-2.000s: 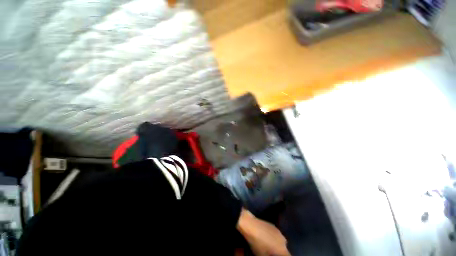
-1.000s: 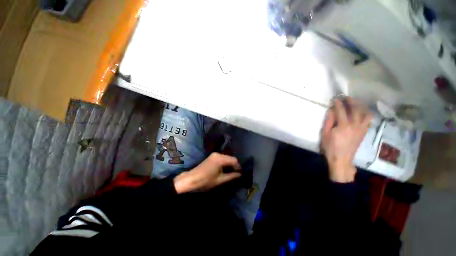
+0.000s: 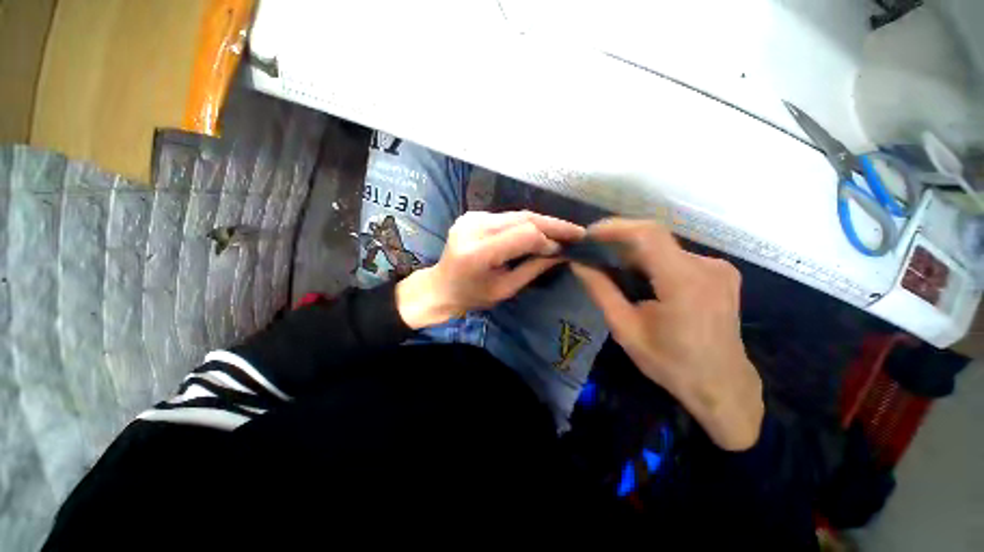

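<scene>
A small dark fabric piece [image 3: 599, 252] is held between both hands above the lap, just in front of the table's front edge. My left hand [image 3: 486, 264] pinches its left end with thumb and fingers. My right hand [image 3: 680, 318] grips its right end, and its fingers hide part of the piece. Scissors [image 3: 858, 183] with blue handles and grey blades lie on the white table [image 3: 453, 81] at the right, out of both hands.
A small white tray [image 3: 926, 273] with reddish-brown contents is at the table's right edge. A dark heap with bright blue bits [image 3: 645, 458] lies by the right thigh. A red perforated basket [image 3: 887, 404] stands lower right. Cardboard with orange tape [image 3: 219, 70] is upper left, quilted covering [image 3: 130, 253] below it.
My right hand has left the table and come down to the lap beside my left hand. Both now hold the dark piece, raised towards the table edge. The view has steadied and shifted.
</scene>
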